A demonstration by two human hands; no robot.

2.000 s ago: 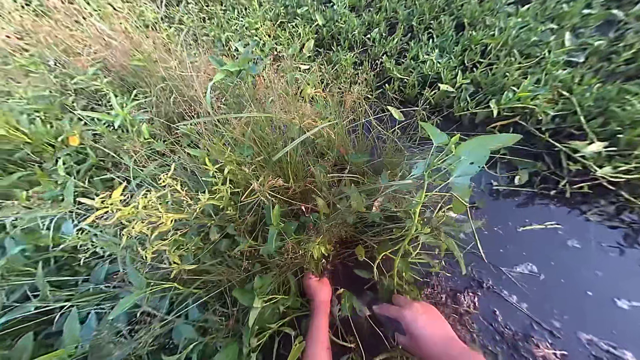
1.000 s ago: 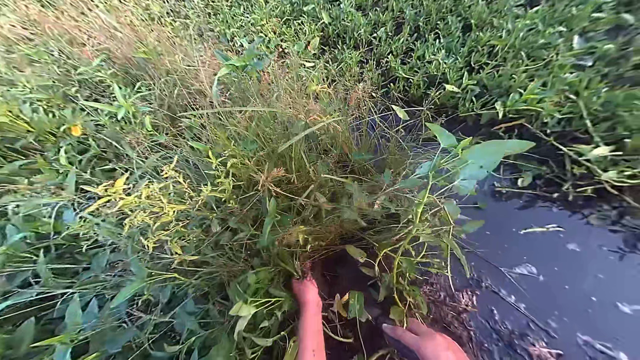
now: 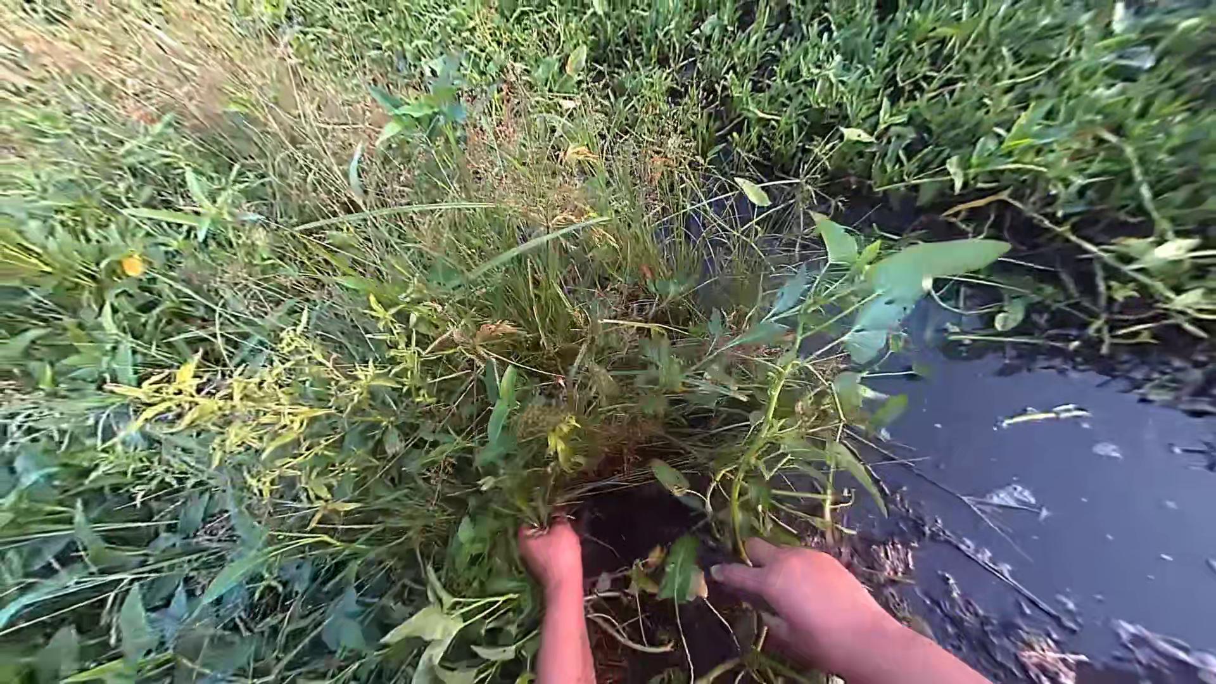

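My left hand (image 3: 553, 551) is closed around the base of a tuft of grass and weed stems (image 3: 546, 475) at the lower middle. To its right, my right hand (image 3: 807, 594) is beside a thick green plant stem (image 3: 746, 475), with thumb and index finger apart near it; its lower fingers are partly hidden, and whether they hold anything cannot be seen. Dark muddy ground (image 3: 636, 532) lies between the hands, with a green and yellowing leaf (image 3: 680, 570) and pale stems low in it. The thick stem leads up to a broad arrow-shaped leaf (image 3: 926, 271).
Dark water (image 3: 1064, 475) with floating debris spreads at the right, edged by wet dead plant matter (image 3: 988, 560). Dense leafy plants (image 3: 950, 95) cover the far bank. Yellowish weeds (image 3: 218, 399) and tangled green growth fill the left side, with dry grass (image 3: 266, 104) behind.
My left hand has shifted left from where it was two seconds ago, and more dark ground shows between the hands. The right hand stays near the thick stem.
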